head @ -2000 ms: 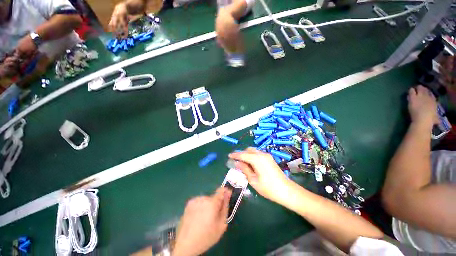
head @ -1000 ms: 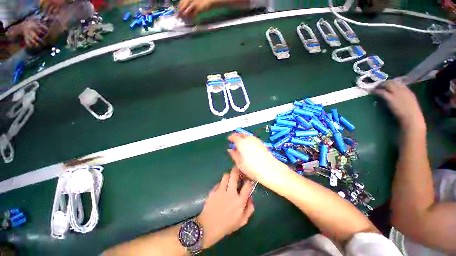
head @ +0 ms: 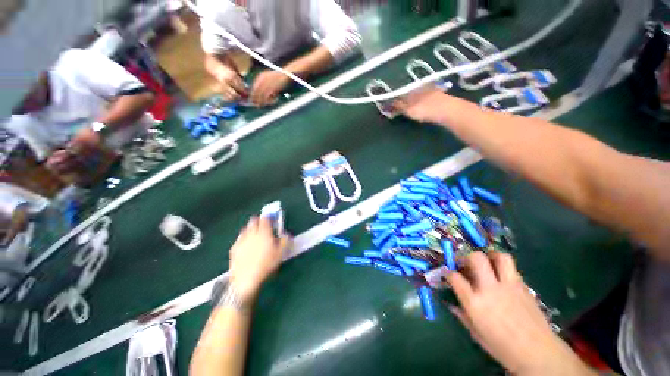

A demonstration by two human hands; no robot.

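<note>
My left hand [head: 253, 253] is beyond my bench edge, over the belt, with its fingers on a white housing [head: 272, 211] that shows a little blue; the hand covers most of it. My right hand [head: 496, 297] reaches into the near side of the pile, fingers bent over the circuit boards; whether it grips a piece is hidden. The blue cells [head: 415, 220] are heaped in front of it, one lying loose nearer me. Two loaded housings [head: 330, 180] lie side by side on the belt.
Stacked white housings [head: 150, 349] lie at the lower left. A single housing [head: 180, 232] lies on the belt. Another person's arm [head: 514, 139] reaches across from the right to housings at the back. A white cable [head: 330, 97] hangs over the belt. People sit across the line.
My left hand has moved left and forward over the belt with the housing. My right hand has moved right to the boards. The neighbour's arm now reaches farther across the belt.
</note>
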